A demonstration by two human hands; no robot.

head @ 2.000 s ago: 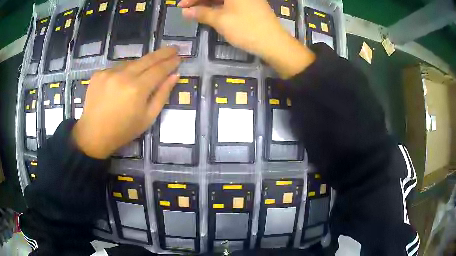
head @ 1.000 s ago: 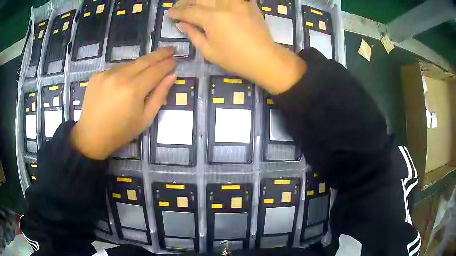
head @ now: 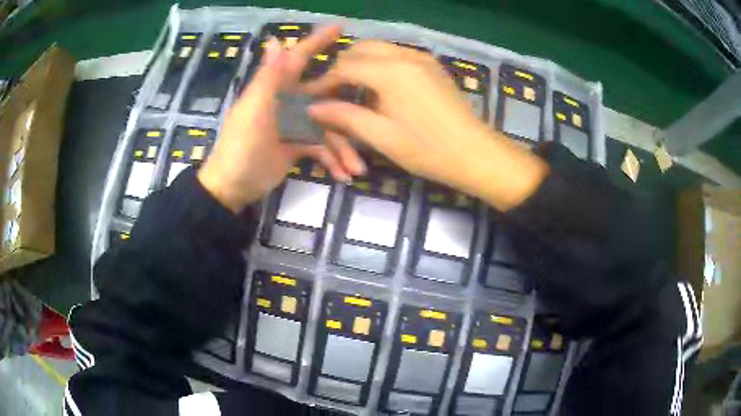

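Note:
My left hand (head: pixel 260 134) is turned palm up over the upper left of the tray and holds a small grey stack of sheets (head: pixel 297 119). My right hand (head: pixel 398 110) reaches over from the right, its fingertips touching the stack; whether it pinches a single sheet is hard to tell. The clear blister tray (head: pixel 325 264) holds rows of black frames (head: pixel 357 311) with yellow strips and tan squares. Frames in the middle and front rows carry grey or white-looking rectangles (head: pixel 371 219). My hands and sleeves hide parts of the back and middle rows.
A cardboard box (head: pixel 50 162) stands left of the tray, with pale pieces inside. Another box (head: pixel 721 268) is at the right edge. Two yellowish paper scraps (head: pixel 630 165) lie on the green bench (head: pixel 85 138) at the right. A red object (head: pixel 54 335) shows at lower left.
The view has shifted, so the left box now shows. My left hand has turned palm up with the grey stack showing. My right hand has left the back-row frame and come to my left hand.

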